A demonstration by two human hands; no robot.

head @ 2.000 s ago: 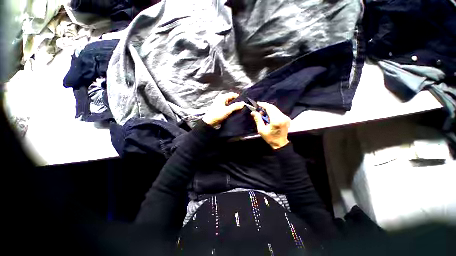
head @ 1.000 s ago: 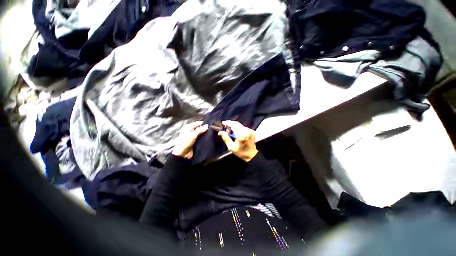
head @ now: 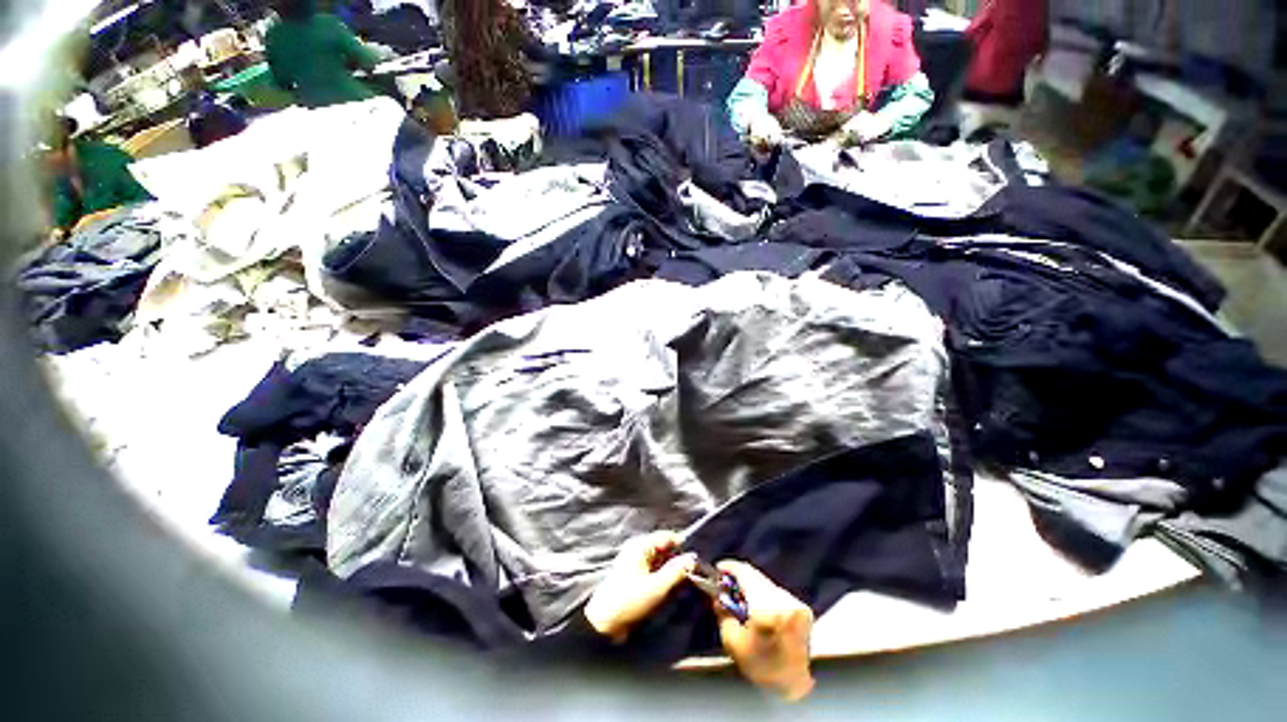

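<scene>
A large garment lies in front of me, its crumpled grey inside (head: 565, 423) up and its navy shell (head: 847, 522) showing at the near right. My left hand (head: 638, 585) pinches the navy edge of the garment at the table's front. My right hand (head: 769, 628) is close beside it and holds small dark-blue snips (head: 728, 592), whose tip points toward the left fingertips. The snips are partly hidden by the fingers. Any thread there is too fine to see.
Navy and grey garments (head: 1115, 353) are heaped beyond and right. Cream fabric (head: 268, 212) lies far left. A small dark piece (head: 318, 395) lies left of the garment. A person in pink (head: 903, 57) works across the table (head: 1087, 571); others are behind.
The view has tilted up, bringing the room and people into sight. Both hands stay close together at the navy edge, the snips still in my right hand.
</scene>
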